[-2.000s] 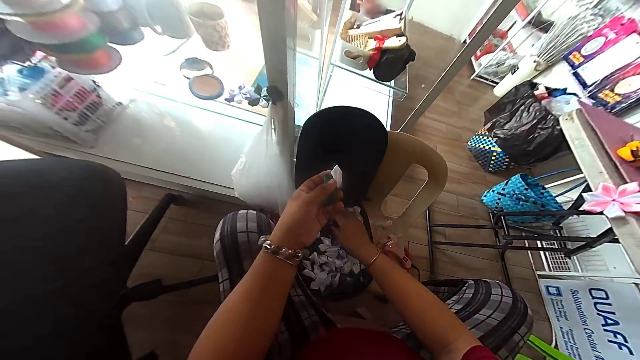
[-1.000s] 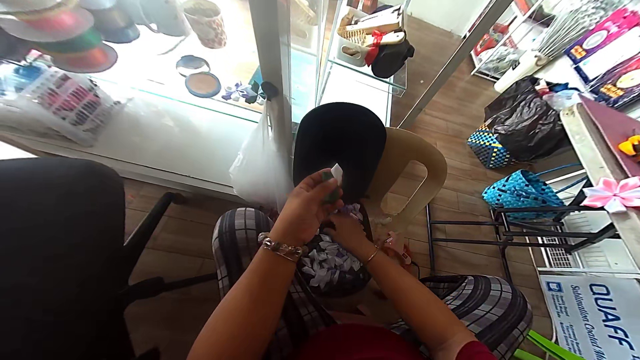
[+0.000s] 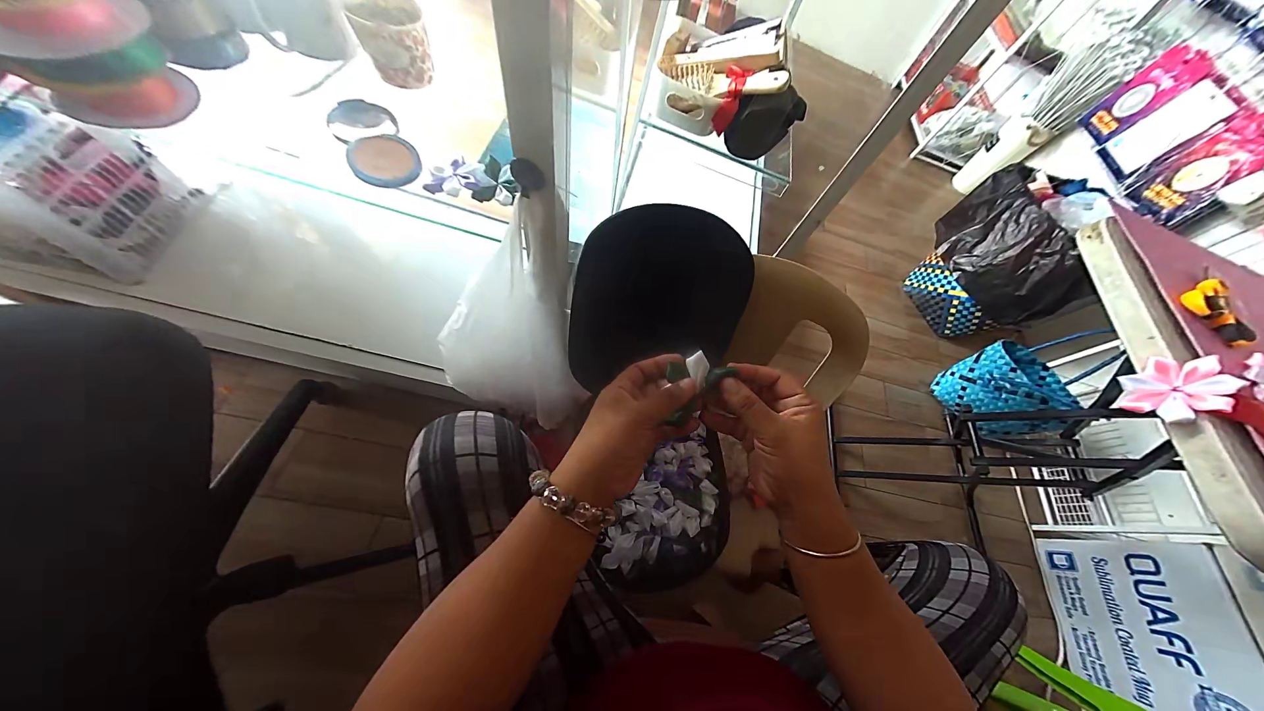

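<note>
My left hand [image 3: 642, 415] pinches a small folded ribbon piece [image 3: 697, 367], white with green parts, between thumb and fingers. From the other side my right hand [image 3: 775, 425] grips a green part of the same piece, and the two hands nearly touch. Under them, between my knees, a dark container [image 3: 719, 538] holds a heap of white and purple ribbon flowers [image 3: 664, 509]. The hands hide the container's upper end. Just beyond the hands is a black rounded seat or backrest [image 3: 662, 286].
A beige plastic chair [image 3: 844, 316] stands behind the black seat. A white plastic bag [image 3: 509, 326] hangs by the glass display case. At the left is a black office chair [image 3: 99, 494]; at the right, a blue woven basket [image 3: 1002, 380] and a table [image 3: 1136, 296].
My right hand has come up from the container of flowers to the ribbon piece in my left hand. Green parts now show on both sides of the white one.
</note>
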